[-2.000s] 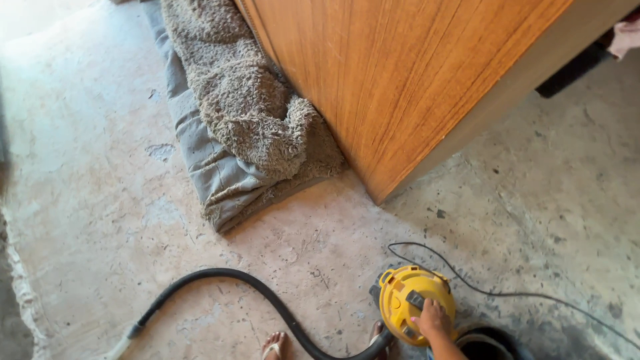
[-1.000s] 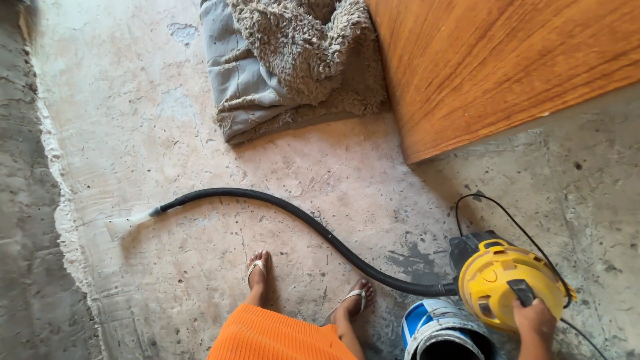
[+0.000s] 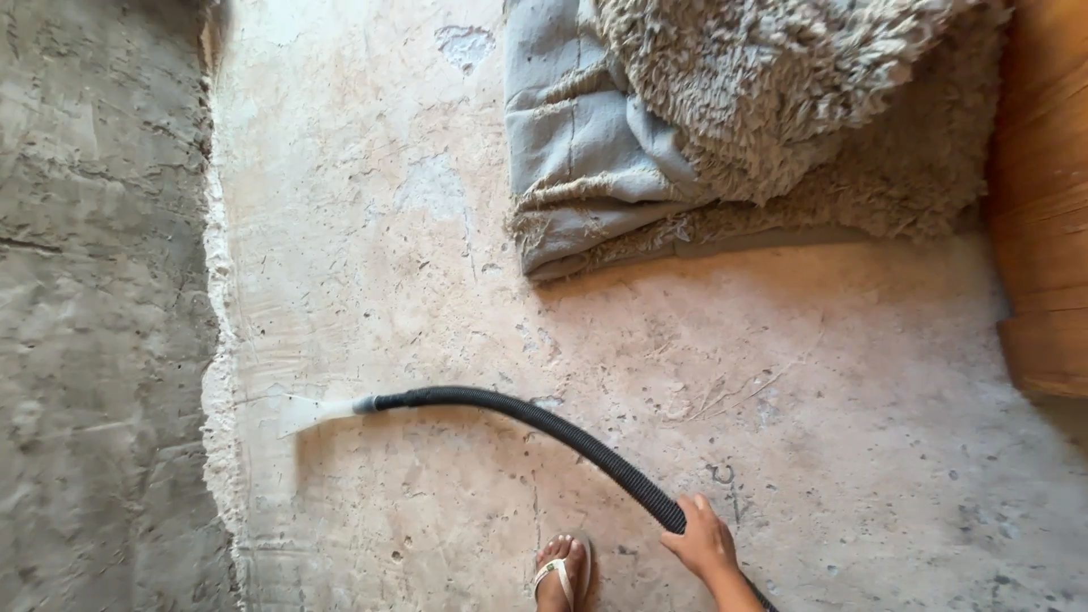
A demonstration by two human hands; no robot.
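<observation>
My right hand [image 3: 704,540] is closed around a black corrugated vacuum hose [image 3: 586,442] at the lower right. From there the hose arches up and to the left across the concrete floor. A grey collar [image 3: 365,405] joins its far end to a clear, flat, flared nozzle [image 3: 316,413], which points toward the rough left edge of the floor. Part of the hose passes under my hand and shows again at the bottom edge. My left hand is not in view.
A folded shaggy rug [image 3: 748,110] with a grey backing lies at the upper right, beside a wooden panel [image 3: 1045,212]. Rough grey concrete [image 3: 102,323] runs down the left side. A foot in a white-strapped sandal [image 3: 561,574] stands at the bottom.
My right hand has let go of the yellow vacuum's top handle and now grips the hose. The view has shifted left, leaving the vacuum and the bucket out of frame.
</observation>
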